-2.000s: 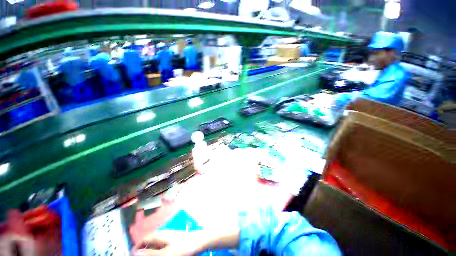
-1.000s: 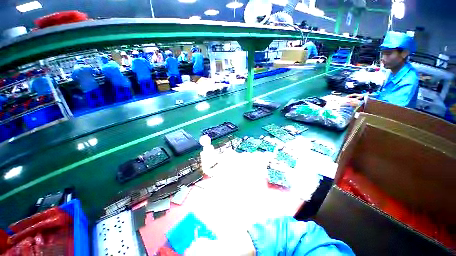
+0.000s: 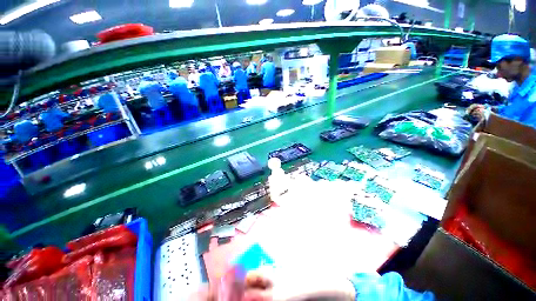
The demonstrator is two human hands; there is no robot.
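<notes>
My right hand [image 3: 258, 286] is at the bottom edge, blurred and partly washed out, with its blue sleeve [image 3: 391, 288] to the right. Its fingers are at the near edge of a bright blue sheet [image 3: 255, 257] on the red-pink mat [image 3: 214, 258]. A blurred pinkish shape just left of the fingers may be part of my left hand or a red bag; I cannot tell which. Whether either hand holds anything is unclear. Small grey modules [image 3: 225, 231] lie behind the sheet. Much of the mat is washed out white.
A perforated white tray [image 3: 178, 267] and a blue bin [image 3: 143, 258] of red bags [image 3: 97, 270] are at left. Black housings [image 3: 205, 187] sit on the green belt [image 3: 141, 191]. A white bottle [image 3: 276, 179], green boards [image 3: 367, 211], an open carton [image 3: 499, 176] and a person [image 3: 520, 97] are also there.
The view has turned left, so the scene sits further right and more of the red-bag bin shows. My right hand's fingers show again beside the blue sheet, after being washed out one second ago.
</notes>
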